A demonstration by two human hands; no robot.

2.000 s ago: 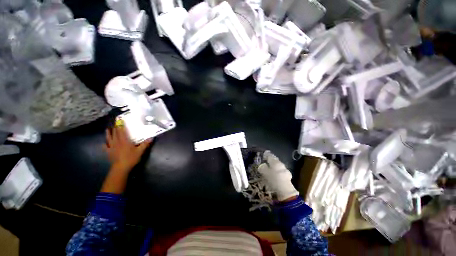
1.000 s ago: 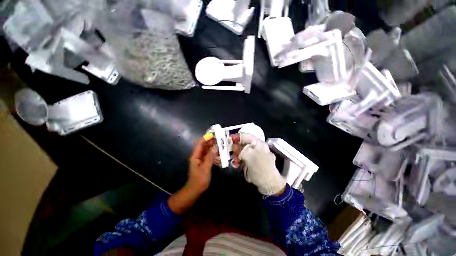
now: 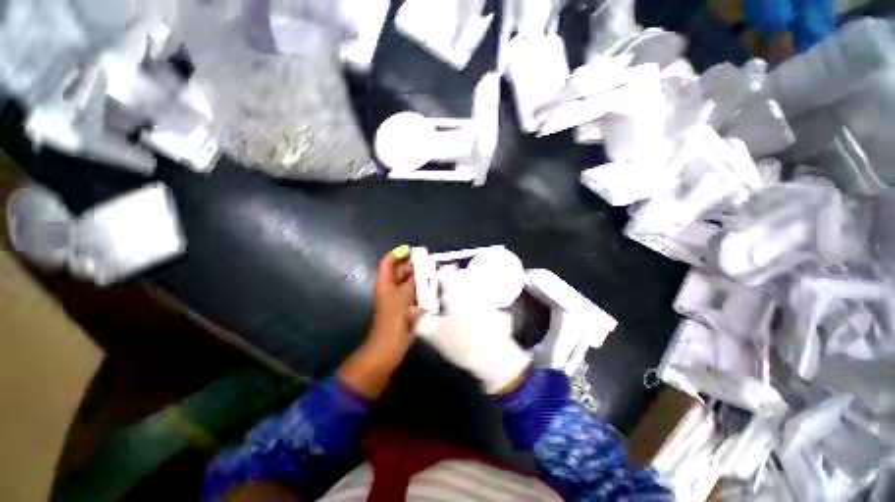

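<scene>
A white housing unit with a round head, arm and base is held between my hands at the centre of the bench. My left hand, with a yellow patch on one digit, holds its base end on edge. My gloved right hand is on the near side of the unit, its white knit glove blending with the white plastic; its fingertips are blurred. A white T-shaped bracket lies just right of the unit. Part of the loose grey pieces shows beside my right sleeve.
Another white unit lies farther back. A bag of small grey pieces is at the back left. White housings are heaped at the right, above a box of narrow strips. Part of a person in blue shows at the top right.
Two seconds ago my hands were apart; now both are at one unit. Since one second ago, my right hand has shifted left and nearer me along it, uncovering its round head.
</scene>
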